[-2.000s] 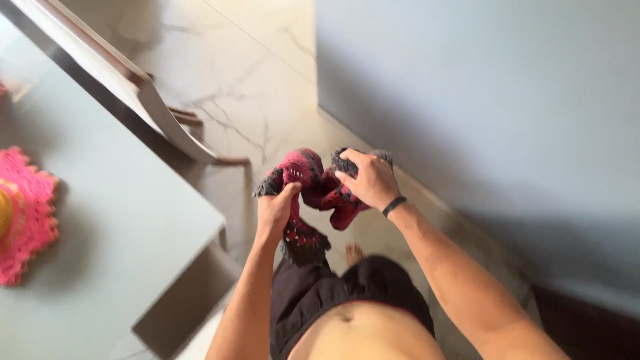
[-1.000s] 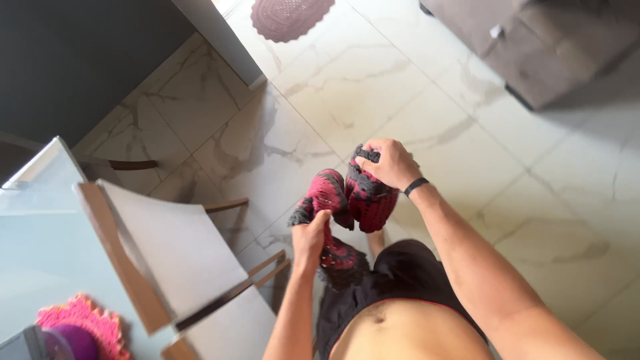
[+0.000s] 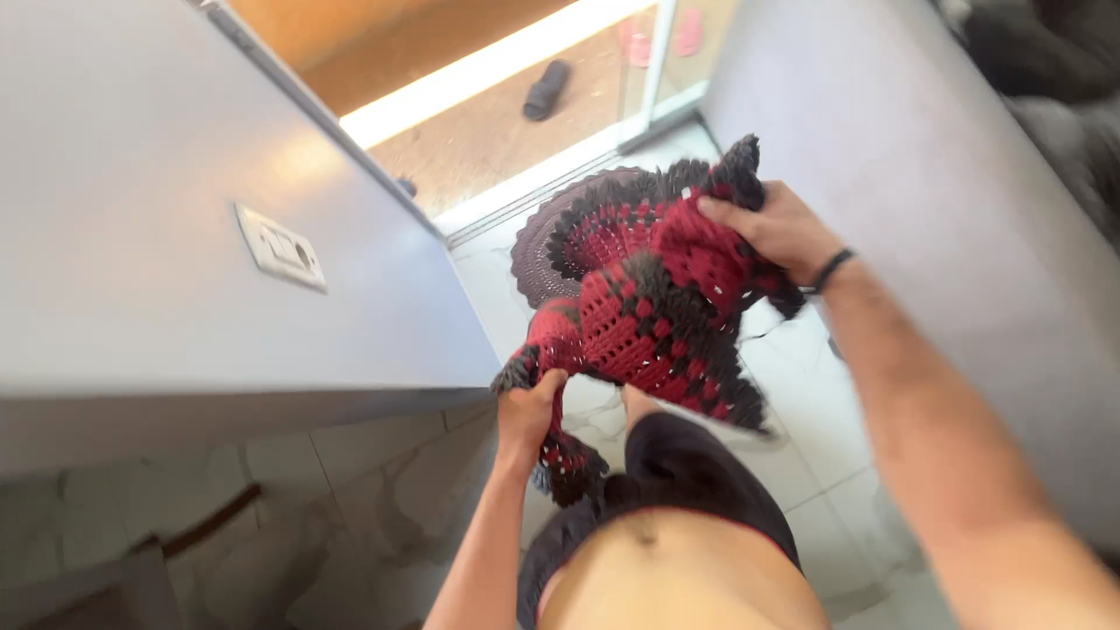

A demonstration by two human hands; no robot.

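A red and dark grey crocheted rug (image 3: pixel 647 306) hangs partly unfolded between my two hands, in front of my body. My left hand (image 3: pixel 529 411) grips its lower left edge, with a bunched end dangling below the fist. At the upper right, my right hand (image 3: pixel 783 232) clutches a gathered part of it, thumb on top; a dark band is on that wrist. Behind the crocheted piece, a round mauve-brown mat (image 3: pixel 547 236) lies on the tiled floor, partly hidden.
A white wall with a socket plate (image 3: pixel 280 249) stands at left, another pale surface (image 3: pixel 945 219) at right. Between them is a sliding-door track (image 3: pixel 534 197). Beyond it lie a dark slipper (image 3: pixel 547 90) and pink footwear (image 3: pixel 689 33). A wooden chair part (image 3: pixel 213 522) shows lower left.
My hands have moved apart, and the bunched crocheted piece has opened out between them. The view has moved from the table and chair to the doorway.
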